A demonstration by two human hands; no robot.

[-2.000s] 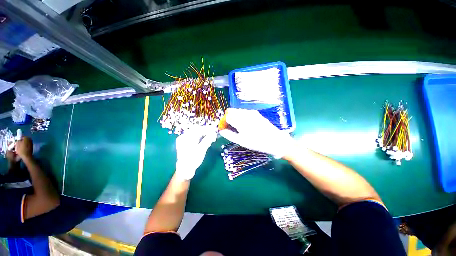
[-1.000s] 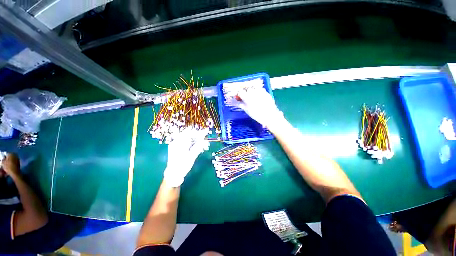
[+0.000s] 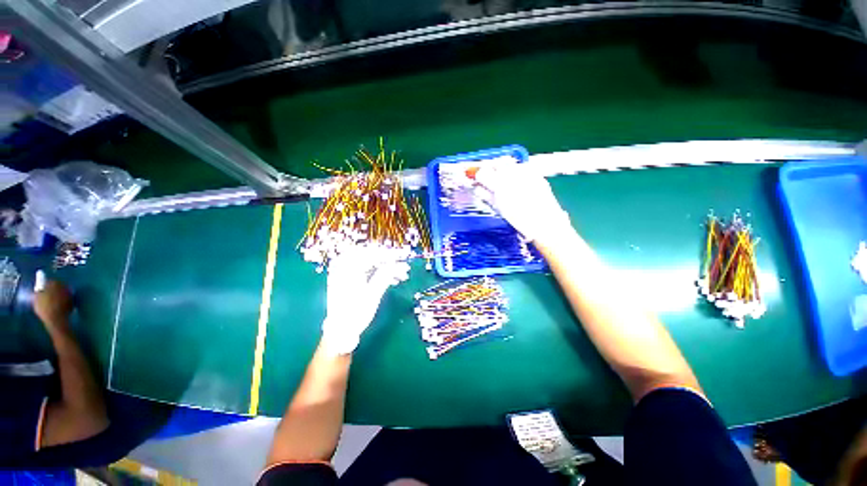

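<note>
My left hand point(image 3: 356, 292), in a white glove, is at the near edge of a fanned heap of yellow and red-brown wire leads point(image 3: 366, 211) with white ends. Its fingertips are closed on a thin wire lead point(image 3: 433, 253) that sticks out to the right. My right hand point(image 3: 518, 197), also gloved, with orange at a fingertip, reaches over the far part of the small blue tray point(image 3: 433, 214). White pieces point(image 3: 456, 195) lie there under its fingertips; its grip is hidden. Dark blue-purple leads point(image 3: 485, 251) fill the near part. A flat harness pile point(image 3: 463, 313) lies below the tray.
A separate harness bundle point(image 3: 732, 271) and a large blue tray point(image 3: 816, 275) are on the right. A metal rail point(image 3: 665, 155) runs behind. At left are a clear plastic bag point(image 3: 76, 199) and another person's hand point(image 3: 54, 302). A printed card point(image 3: 540, 432) is at the front edge.
My right hand has left my left hand's fingertips and moved to the far part of the small tray. My left hand stays by the heap. The whole view has shifted slightly.
</note>
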